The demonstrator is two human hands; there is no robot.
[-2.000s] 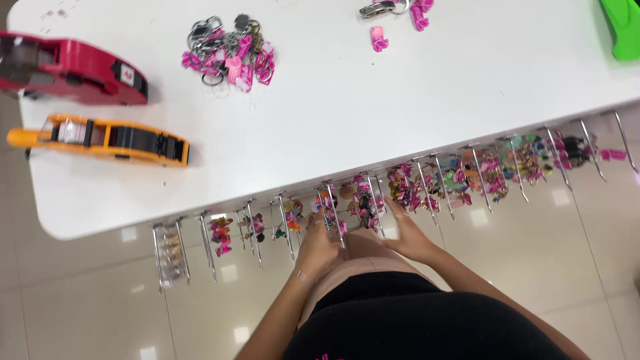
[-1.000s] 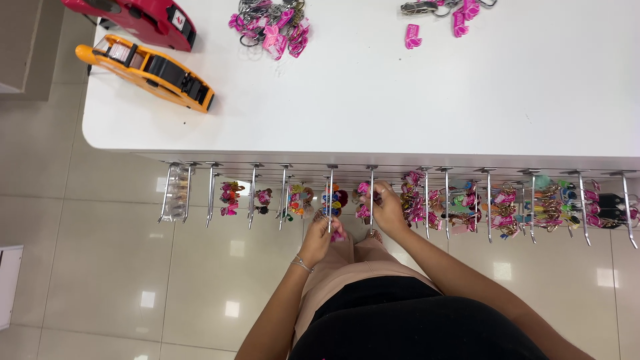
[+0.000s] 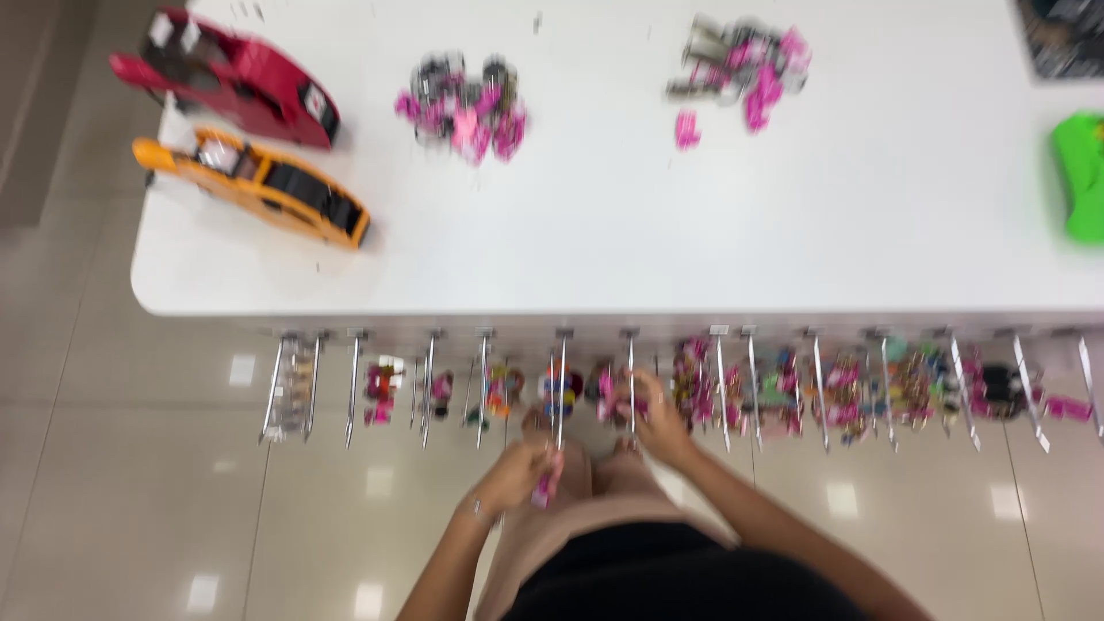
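My left hand [image 3: 520,474] is closed on a small pink item [image 3: 543,490] just below the tip of a metal display hook [image 3: 561,388]. My right hand [image 3: 660,423] reaches up to another hook [image 3: 632,379], its fingers at a cluster of pink trinkets [image 3: 607,395] hanging there; blur hides whether it grips them. Between the hands, multicoloured trinkets [image 3: 552,388] hang by the left hook. More hooks with pink, green and dark trinkets [image 3: 841,388] run to the right, and others hang to the left.
On the white table [image 3: 552,250] lie two piles of metal-and-pink keychains [image 3: 470,108] [image 3: 750,69], a loose pink piece [image 3: 687,129], a red price labeler [image 3: 237,82] and an orange one [image 3: 263,185]. A green object [image 3: 1082,177] is at right. Tiled floor [image 3: 155,483] shows below.
My left hand has moved down from among the hanging trinkets, with a pink item in it. My right hand remains by the hooks. The view has turned and shifted.
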